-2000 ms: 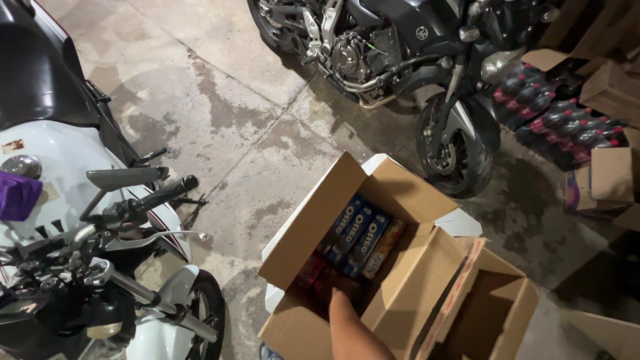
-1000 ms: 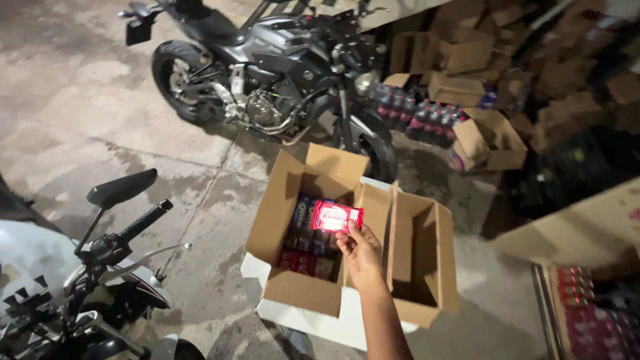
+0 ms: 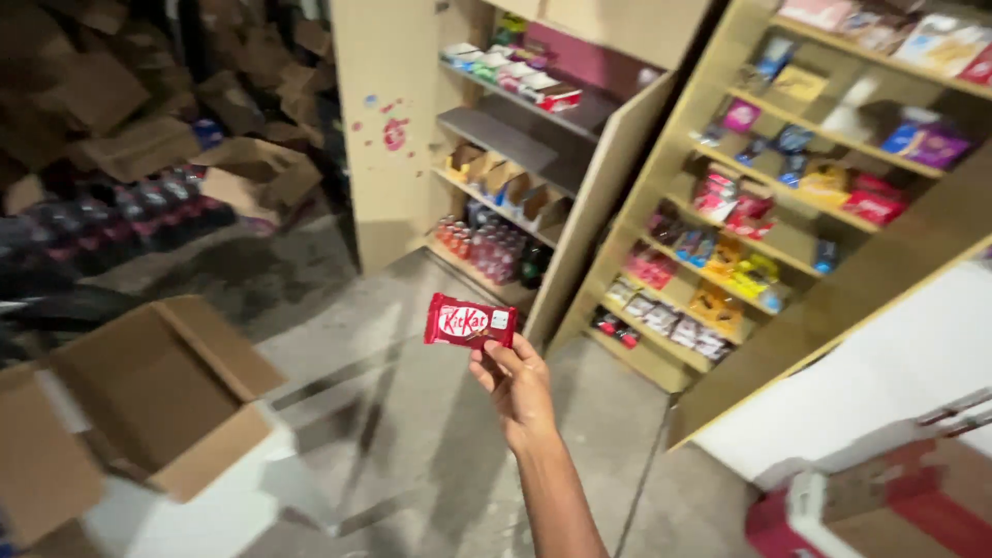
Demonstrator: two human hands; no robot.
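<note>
My right hand (image 3: 521, 387) pinches the lower right corner of a red KitKat chocolate bar (image 3: 471, 320) between thumb and fingers. The wrapped bar is raised above the concrete floor, its printed front facing the camera. Beyond it stands a wooden cabinet (image 3: 382, 155) with small boxes and drink bottles (image 3: 496, 249) on its shelves. Right of that, a second shelf unit (image 3: 655, 360) carries many packaged snacks, blurred in this view. My left hand is out of sight.
Open cardboard boxes (image 3: 159, 387) stand at lower left. Wrapped packs of dark bottles (image 3: 116, 215) and a pile of cartons (image 3: 93, 85) lie at upper left. A cabinet door (image 3: 601, 209) juts out between the shelves. A red and white cooler (image 3: 798, 508) is at lower right.
My right hand was down inside the carton, then held the red packet above it. Now hand and bar are away from the carton, to its right. The view has swung toward the shelves.
</note>
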